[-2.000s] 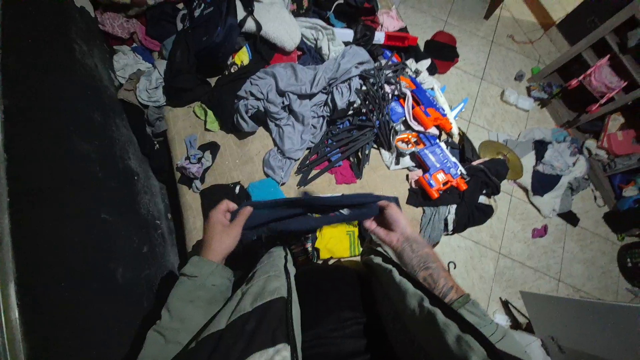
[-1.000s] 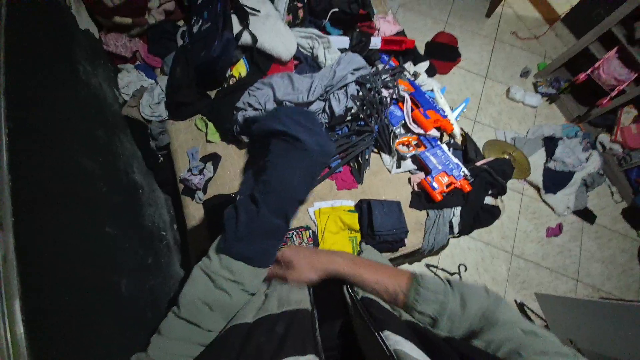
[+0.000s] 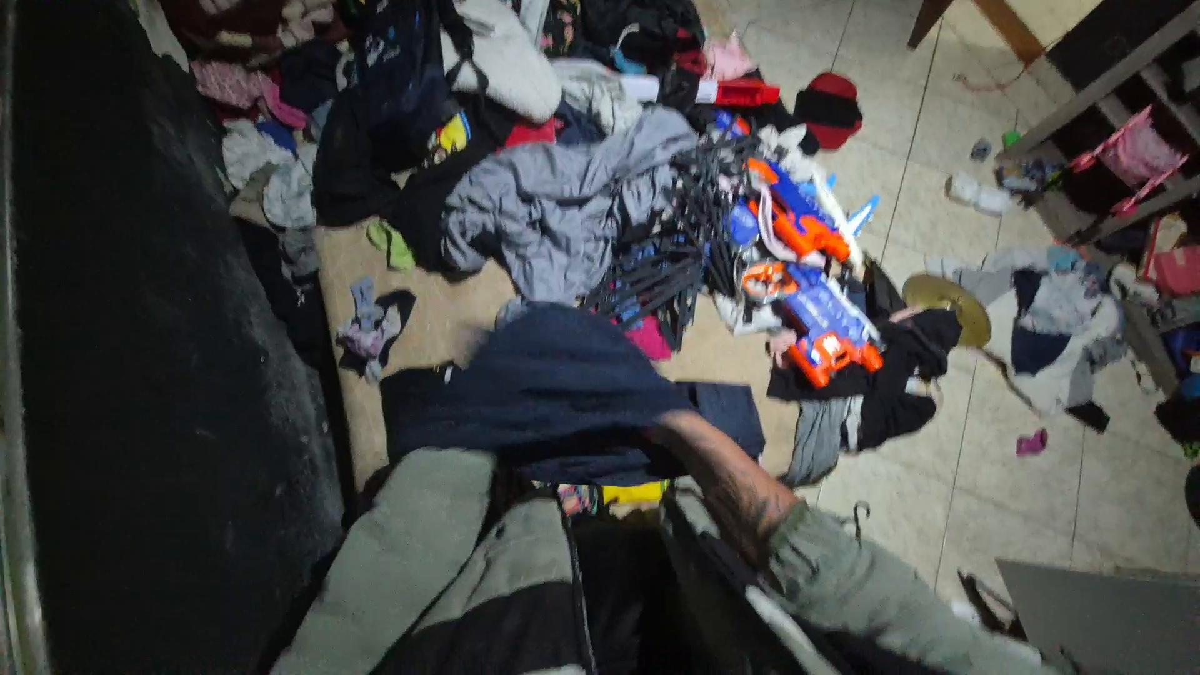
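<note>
A dark navy garment point(image 3: 562, 375) spreads in front of me over the beige surface, blurred by motion. My right hand point(image 3: 677, 433) is at its right part, fingers hidden or blurred in the cloth. My left hand is hidden behind the garment, with only its sleeve point(image 3: 422, 516) showing. Beneath the garment's right side lies a folded dark cloth point(image 3: 736, 412). A yellow garment point(image 3: 635, 492) and a patterned cloth point(image 3: 577, 500) peek out below it. Beyond are a crumpled grey garment point(image 3: 562, 206) and a pile of black hangers point(image 3: 666, 272).
Blue and orange toy blasters point(image 3: 825, 319) lie right of the hangers. A black wall point(image 3: 159, 375) stands at the left. On the tiled floor are a cymbal point(image 3: 947, 309), scattered clothes point(image 3: 1050, 319) and a red and black cap point(image 3: 829, 111). A wooden shelf point(image 3: 1078, 103) stands at the upper right.
The navy garment was stretched between both hands, then hung bunched at the left; now it spreads wide across the front. My right hand has moved right and up since a second ago.
</note>
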